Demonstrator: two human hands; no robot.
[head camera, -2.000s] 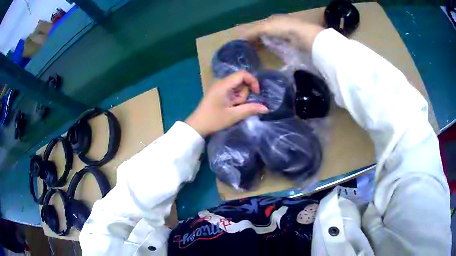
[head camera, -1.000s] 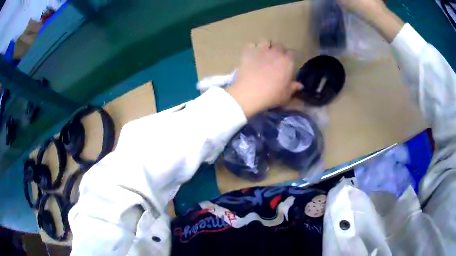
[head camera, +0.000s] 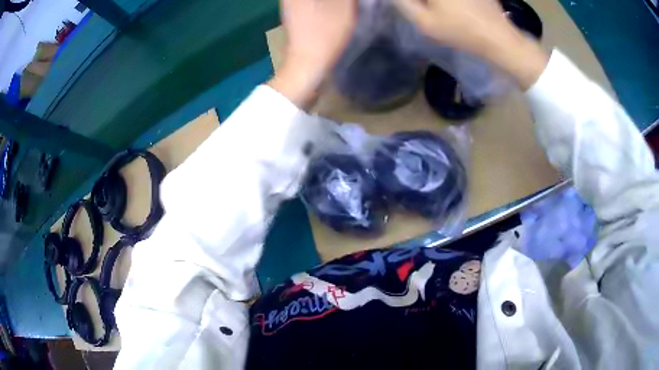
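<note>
My left hand (head camera: 316, 36) is at the top edge, blurred and partly cut off, beside a dark bagged ear cup (head camera: 377, 71). My right hand (head camera: 462, 27) is at the top right of that cup, on blurred clear plastic film; its exact grip is unclear. An unbagged black ear cup (head camera: 449, 92) with a short pale bar lies under the right hand, partly covered by film. Two bagged ear cups, one at left (head camera: 342, 194) and one at right (head camera: 421, 173), lie side by side on the cardboard sheet (head camera: 517, 155) nearer my body.
Several black headphones (head camera: 134, 194) lie on another cardboard sheet (head camera: 194, 137) at left. Another black cup (head camera: 523, 17) is at the top right. Whitish bags (head camera: 558, 227) show below the bench's front edge at right. A green partition (head camera: 188, 54) runs behind the bench.
My left hand has moved up to the top edge. My right hand has come back leftward, and both are now at a bagged cup above the two lying cups.
</note>
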